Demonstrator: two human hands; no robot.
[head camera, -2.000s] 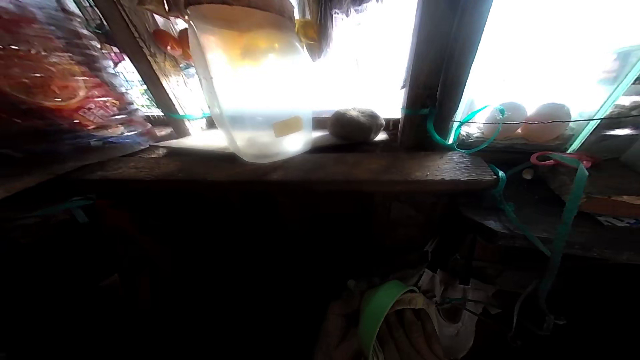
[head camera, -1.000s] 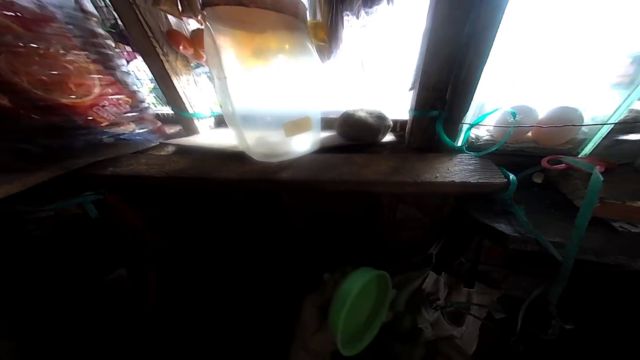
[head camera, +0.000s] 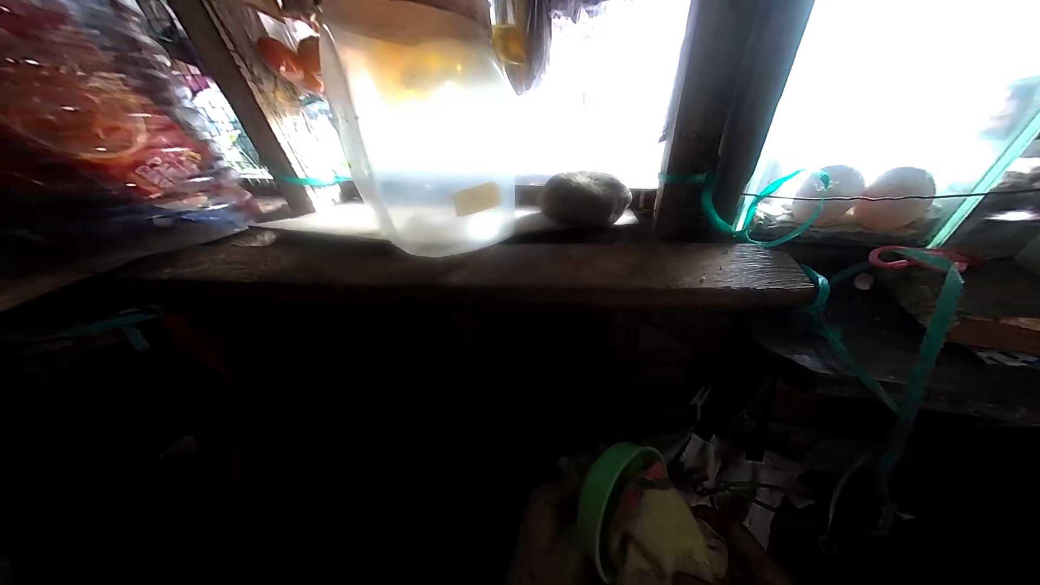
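Low in the head view, a round green plastic lid or shallow container (head camera: 600, 508) stands on edge, its opening turned right. My left hand (head camera: 546, 532), dim in the shadow, holds it from the left side. A pale yellowish cloth or crumpled bag (head camera: 662, 532) lies against its open side. My right hand (head camera: 743, 544) shows faintly to the right of the cloth and seems to hold it; its fingers are too dark to make out fully.
A wooden shelf (head camera: 569, 272) crosses the view, bearing a translucent plastic container (head camera: 439, 162) and a rounded stone (head camera: 585, 198). Red-printed plastic packets (head camera: 97, 138) fill the left. Two eggs (head camera: 894, 197) sit behind glass at right. Green plastic straps (head camera: 934, 333) hang below them.
A second ago the green piece showed its round inner face, with no pale cloth against it; now it is turned more edge-on and the cloth is at its opening, much as two seconds ago.
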